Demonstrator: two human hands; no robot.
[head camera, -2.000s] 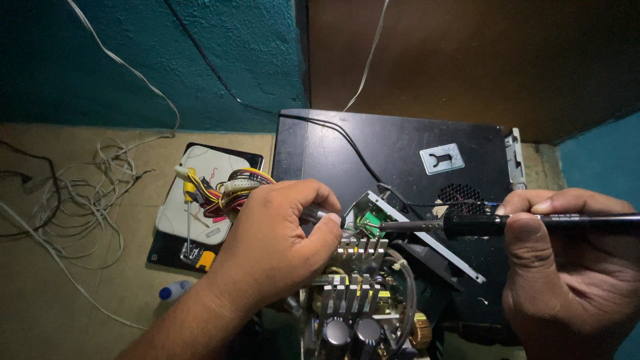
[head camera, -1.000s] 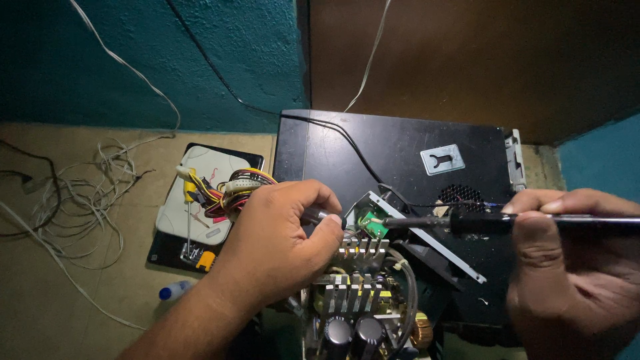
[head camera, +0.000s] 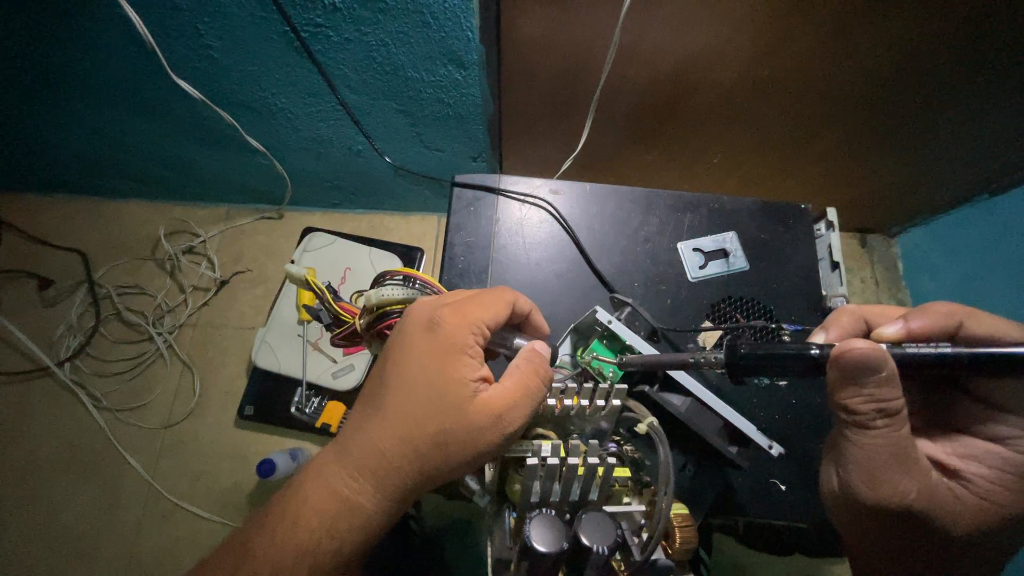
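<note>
My left hand (head camera: 456, 376) holds a dark cylindrical object (head camera: 512, 344) between thumb and fingers, its black end close to a small green circuit board (head camera: 604, 360). From the right, my right hand (head camera: 904, 400) grips the black handle of a soldering iron (head camera: 768, 358). The iron's thin tip points left and lies over the green board, seeming to touch it. That board sits by an angled metal panel (head camera: 720, 412). Below it is an opened power supply's circuitry, with metal heat sinks (head camera: 568, 472), large capacitors (head camera: 547, 531) and a copper coil (head camera: 682, 532).
A black computer case (head camera: 528, 248) lies beneath, bearing a metal plate (head camera: 714, 256). Bundled colored wires (head camera: 400, 288) and a yellow-handled screwdriver (head camera: 306, 300) rest over a white-and-black device (head camera: 276, 344). Tangled cable (head camera: 152, 320) and a blue-capped bottle (head camera: 282, 463) are on the floor.
The soldering iron has shifted slightly right since two seconds ago. My left hand has stayed in nearly the same place with its dark object.
</note>
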